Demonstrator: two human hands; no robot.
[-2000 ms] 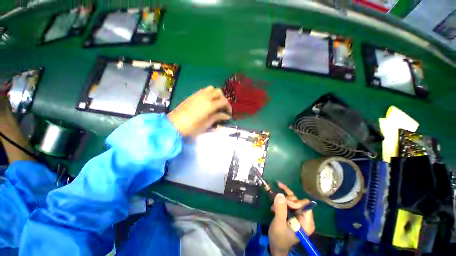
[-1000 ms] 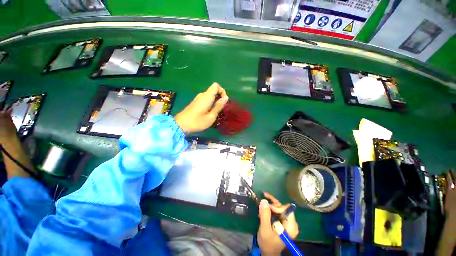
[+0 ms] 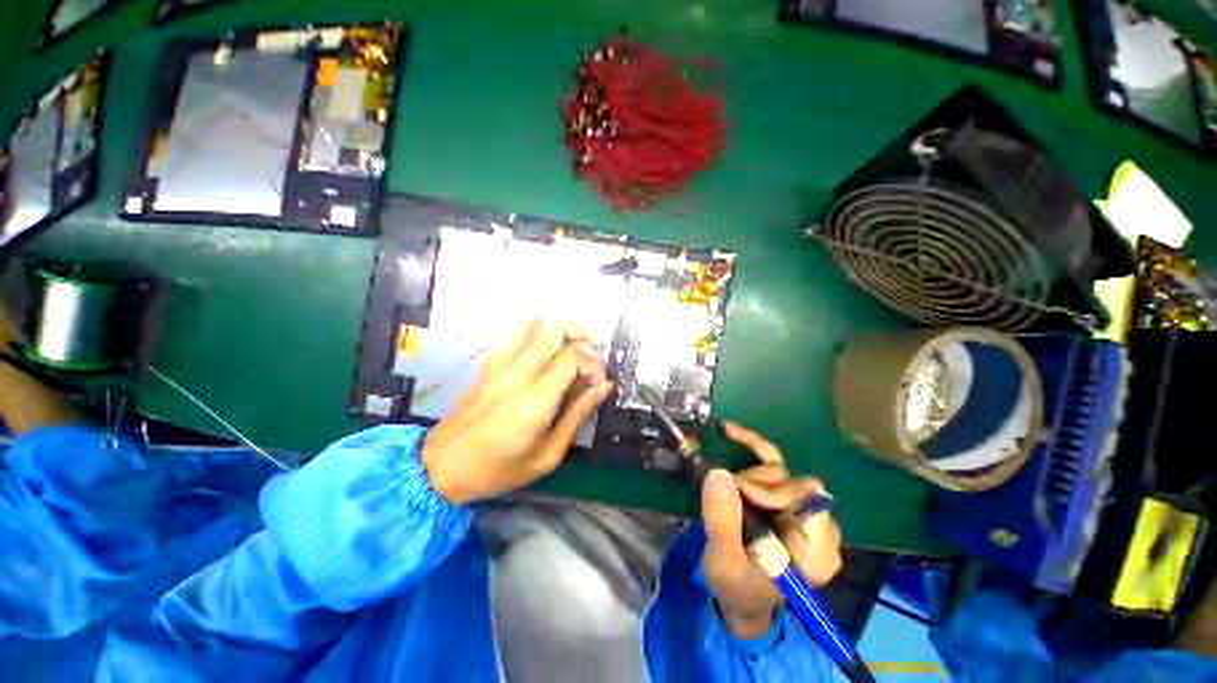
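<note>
A tablet assembly [image 3: 400, 267] lies open in front of me, its silver panel glaring and its main board [image 3: 674, 340] at the right end. My left hand [image 3: 521, 414] is over the panel's lower middle, thumb and fingers pinched at the board's left edge on a wired component, which is mostly hidden by the fingers. My right hand [image 3: 767, 534] holds the soldering iron [image 3: 809, 607] like a pen by its blue handle. Its metal tip is at the lower left part of the board; contact is unclear. A red bundle of wired components [image 3: 647, 123] lies behind the tablet.
A solder spool [image 3: 78, 320] is at left, with a solder strand running toward my left sleeve. A fan [image 3: 934, 254], tape roll [image 3: 868, 407], blue ribbed box [image 3: 1068, 460] and yellow sponge [image 3: 1156, 554] are at right. Another tablet [image 3: 267, 127] lies back left, others along the edges.
My left hand has moved from the red bundle down to the tablet's board. My right hand still holds the iron at the board. The view has tilted down.
</note>
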